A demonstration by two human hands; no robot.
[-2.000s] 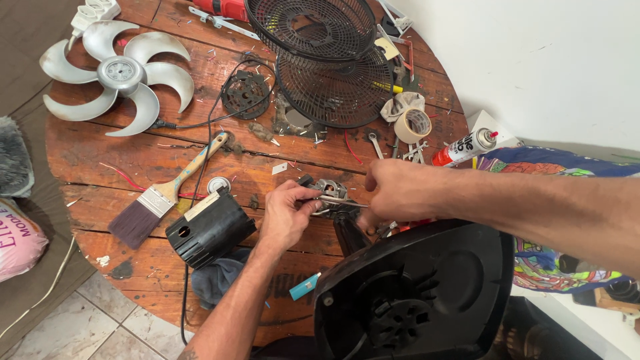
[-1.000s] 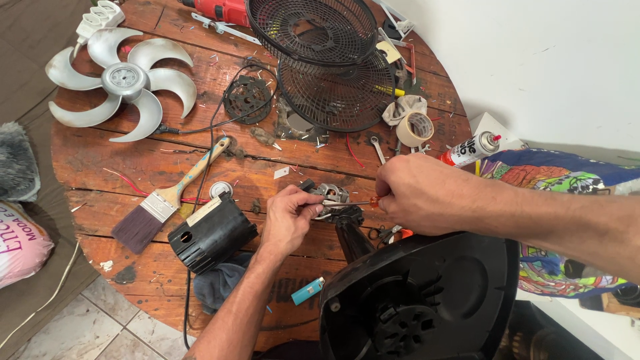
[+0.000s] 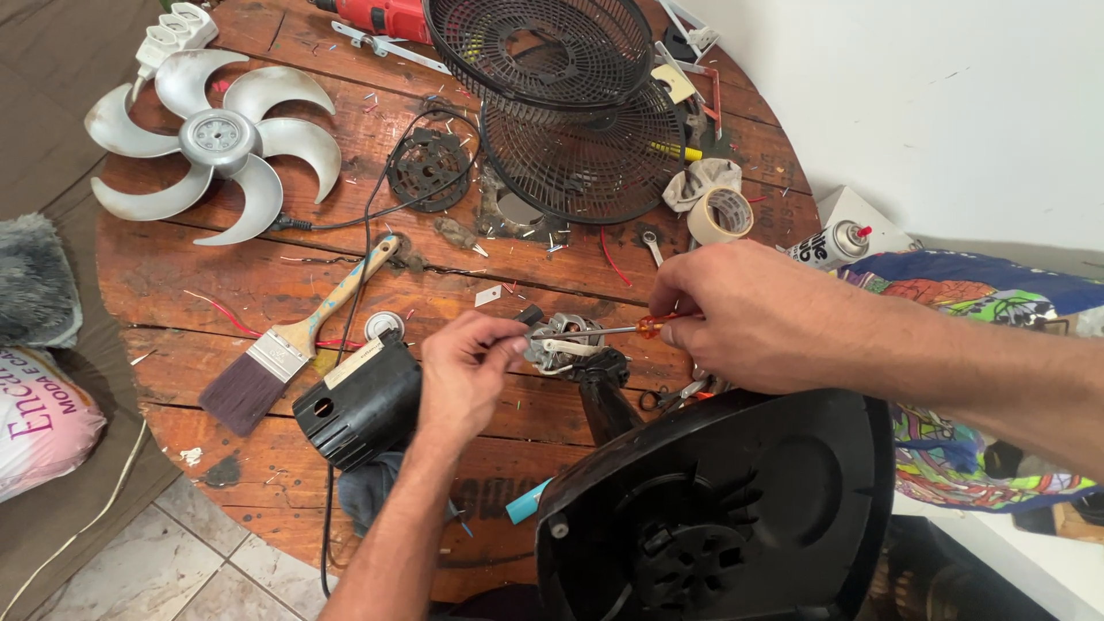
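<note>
My right hand (image 3: pixel 720 315) grips the orange handle of a screwdriver (image 3: pixel 614 330), whose shaft points left across the fan motor (image 3: pixel 565 338). Beside the motor's left side, my left hand (image 3: pixel 473 366) has thumb and fingertips pinched near the shaft's tip; whether it holds a small part is hidden. A short black piece (image 3: pixel 529 315) shows just above those fingertips. The motor sits at the end of a black fan neck (image 3: pixel 604 401), which runs down behind the fan's black base (image 3: pixel 716 517). Left of my left hand lies a black motor housing (image 3: pixel 360 405).
On the round wooden table (image 3: pixel 172 285) lie a silver fan blade (image 3: pixel 220 141), black fan grilles (image 3: pixel 543 52), a paintbrush (image 3: pixel 297 336), masking tape (image 3: pixel 720 216), a wrench (image 3: pixel 653 247) and a black cord (image 3: pixel 366 250). A spray can (image 3: pixel 832 244) stands near the wall.
My right hand has moved right, away from the motor, since the earliest frame; the screwdriver's orange handle now shows in it. My left hand stays beside the motor.
</note>
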